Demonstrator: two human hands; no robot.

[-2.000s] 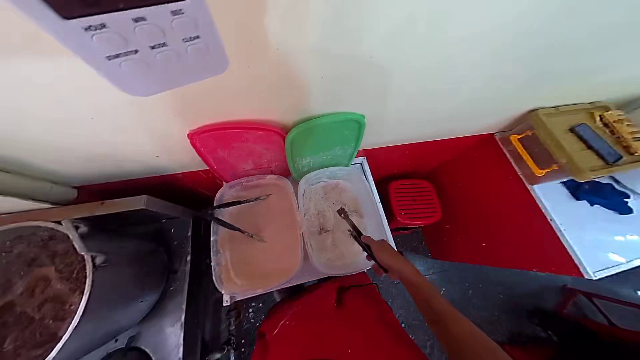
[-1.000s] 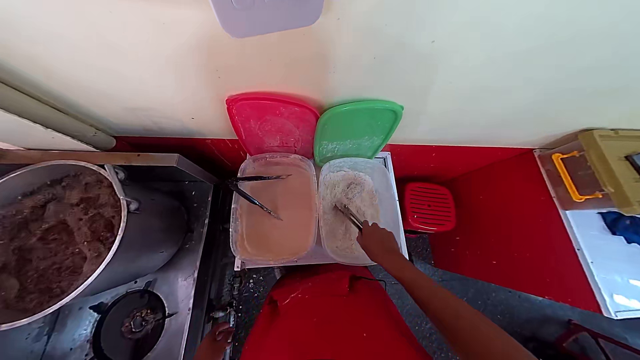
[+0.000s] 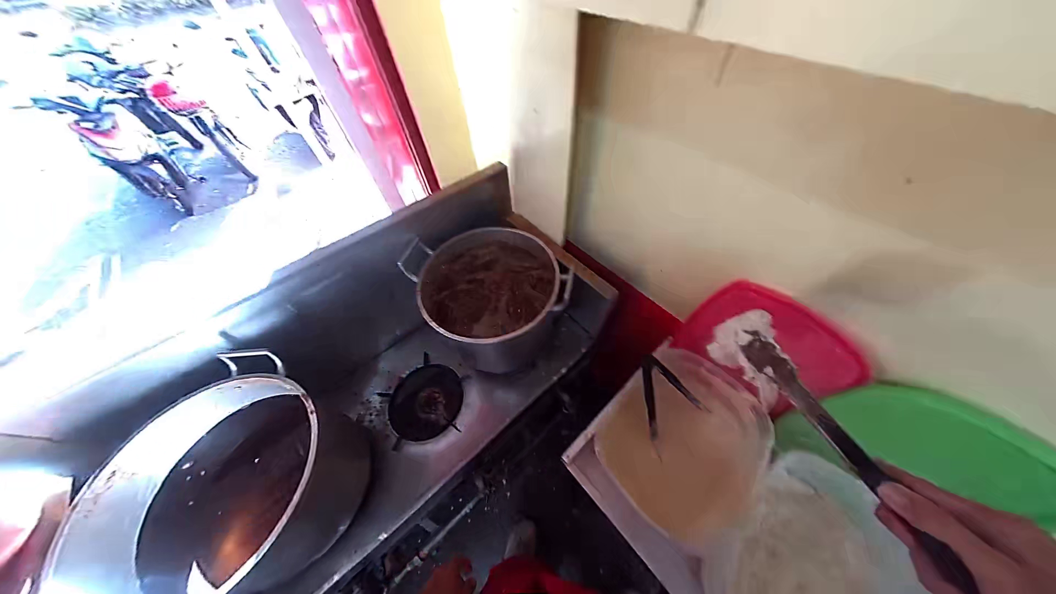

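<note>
My right hand point(image 3: 965, 528), at the lower right, is closed around dark-handled metal tongs point(image 3: 833, 429). Their far end is shut on a white, flour-coated piece point(image 3: 742, 338), held up in front of the pink lid point(image 3: 808, 355). Below lies a tub of pale orange batter point(image 3: 693, 462) with a second pair of black tongs point(image 3: 652, 396) resting in it. Beside it stands a tub of white flour-like powder point(image 3: 800, 536), partly behind my right arm side. My left hand point(image 3: 450, 576) is low at the bottom edge by the stove front, mostly cut off, its grip unclear.
A large pot of dark oil point(image 3: 239, 478) and a smaller pot of bubbling brown contents point(image 3: 493, 289) stand on the steel stove point(image 3: 462, 412), with a bare burner point(image 3: 425, 402) between them. A green lid point(image 3: 932, 437) leans at right. Far left is a blurred pinkish shape.
My right hand has lifted the tongs out of the powder tub, now with a white-coated piece in them. The view has swung left, bringing in the large oil pot and the opening with motorcycles outside.
</note>
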